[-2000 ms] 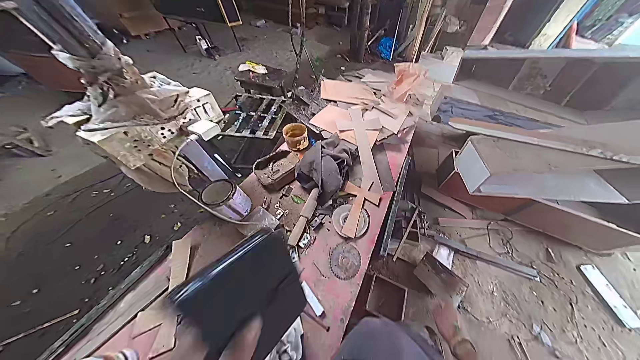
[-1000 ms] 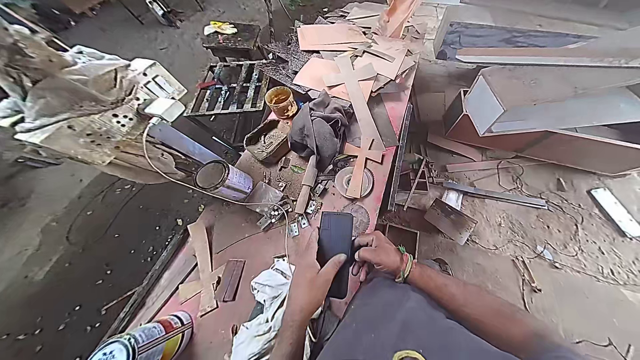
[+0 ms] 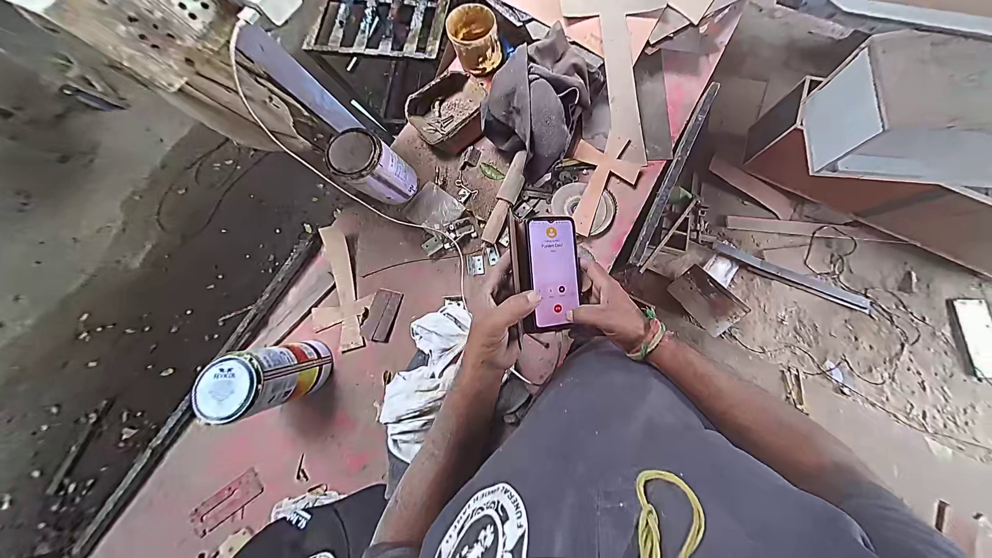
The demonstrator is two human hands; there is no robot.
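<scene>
My left hand [image 3: 496, 318] grips a smartphone [image 3: 553, 267] in a dark flip case from its left side, thumb on the lower screen. The phone is upright with its screen lit, showing a call display. My right hand [image 3: 612, 306] holds the lower right edge, thumb at the bottom corner; a coloured thread band is around that wrist. Just beyond the phone lie a round disc [image 3: 601, 211], a wooden-handled tool [image 3: 504, 198] and small metal hinges [image 3: 475, 264] on the red worktable. A white cloth [image 3: 426, 372] rests left of my left forearm.
A Fevicol tin [image 3: 263, 380] and wooden crosses [image 3: 342, 287] stand or lie at left. Farther off are another tin [image 3: 372, 167], a scrap-filled container [image 3: 446, 112], a grey cloth [image 3: 542, 97] and a yellowish cup [image 3: 474, 39]. A large box-like panel piece [image 3: 876, 116] stands at right.
Two seconds ago a dark, flat object was close to the camera at lower left. One second ago the phone's screen was dark between both hands; now it is lit. The view has moved closer to the table.
</scene>
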